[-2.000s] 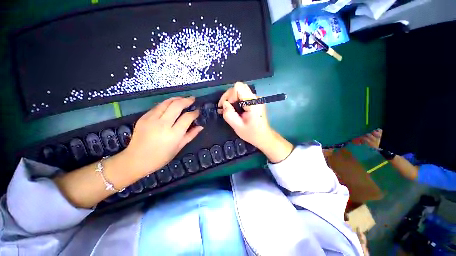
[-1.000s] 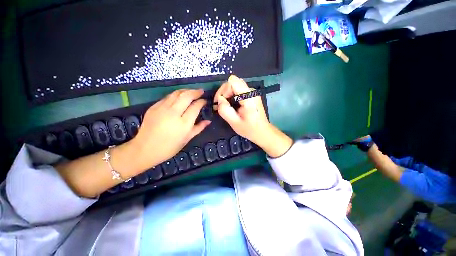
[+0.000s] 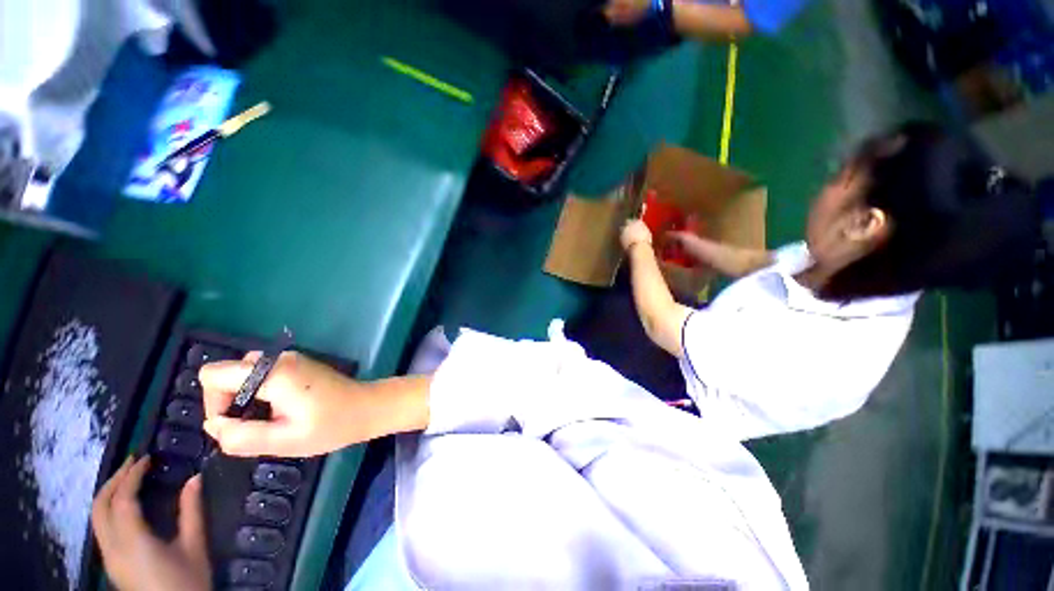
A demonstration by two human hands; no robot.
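Observation:
My right hand (image 3: 283,404) is closed around the dark tweezers (image 3: 253,384) with pale lettering, over the housing tray. My left hand (image 3: 145,525) is at the lower left, cut off by the bottom edge, thumb and fingers apart around a dark spot of the tray; whether it touches a housing is unclear. The long black housing tray (image 3: 231,491) holds rows of black oval housings (image 3: 269,508). The black parts tray (image 3: 110,294) at the far left holds a heap of small white parts (image 3: 67,439). The tweezers' tip is hidden by my fingers.
On the green bench lie a blue packet (image 3: 185,133) and a small brush (image 3: 237,119). White cloth or bag (image 3: 87,69) is at top left. Beyond the bench, a person (image 3: 798,323) reaches into a cardboard box (image 3: 734,214) near a crate of red goods (image 3: 526,133). Another person's arm (image 3: 699,17) is at top.
The view has swung to the right, so the trays and my hands now appear at lower left. The person with the cardboard box has come into view. The tweezers remain in my right hand.

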